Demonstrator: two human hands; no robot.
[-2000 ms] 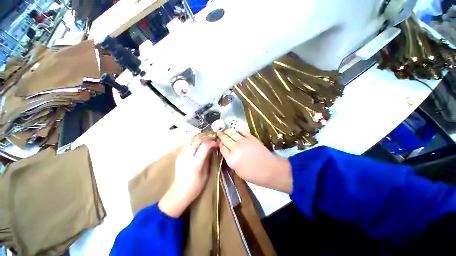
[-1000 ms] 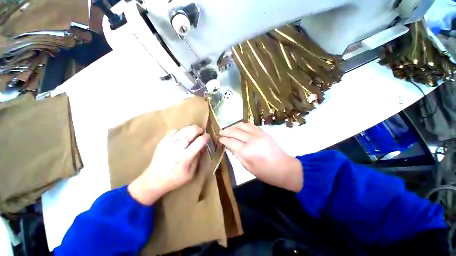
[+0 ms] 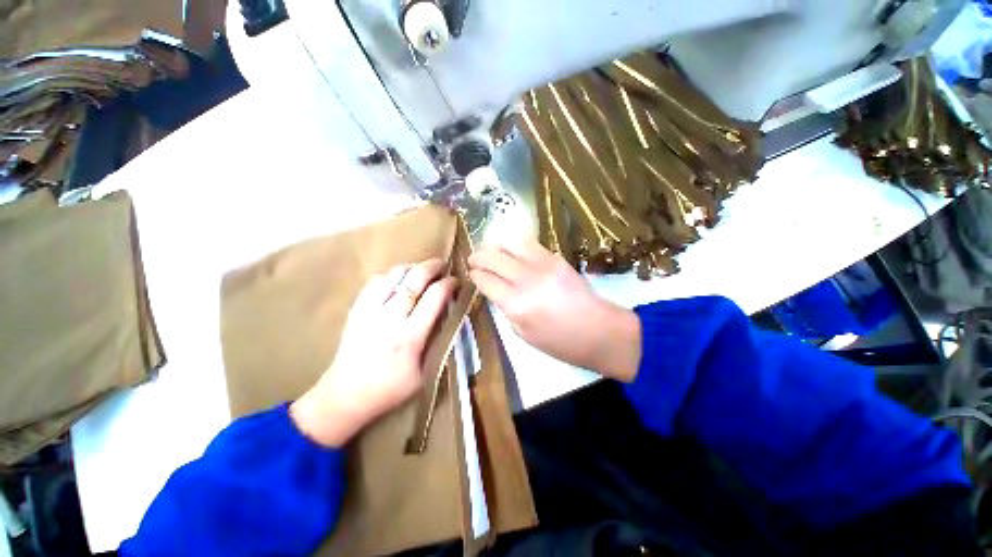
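A tan-brown fabric panel lies flat with its top corner at the presser foot of the white sewing machine. A zipper with gold teeth lies along the panel's right edge, its lower end loose on the cloth. A white strip and a darker brown strip show beside it. My left hand presses on the panel, fingertips at the zipper. My right hand pinches the edge just below the foot. The needle tip is too small to tell.
A zipper bundle lies right of the needle under the machine arm. A second zipper bundle is at the far right of the white table. A panel stack is at left, layered brown pieces at upper left, a blue bin at lower right.
The panel has come out toward me from under my hands and shows flat. My hands moved down from the foot, then slightly back up. The zipper's lower end now lies bent over the panel.
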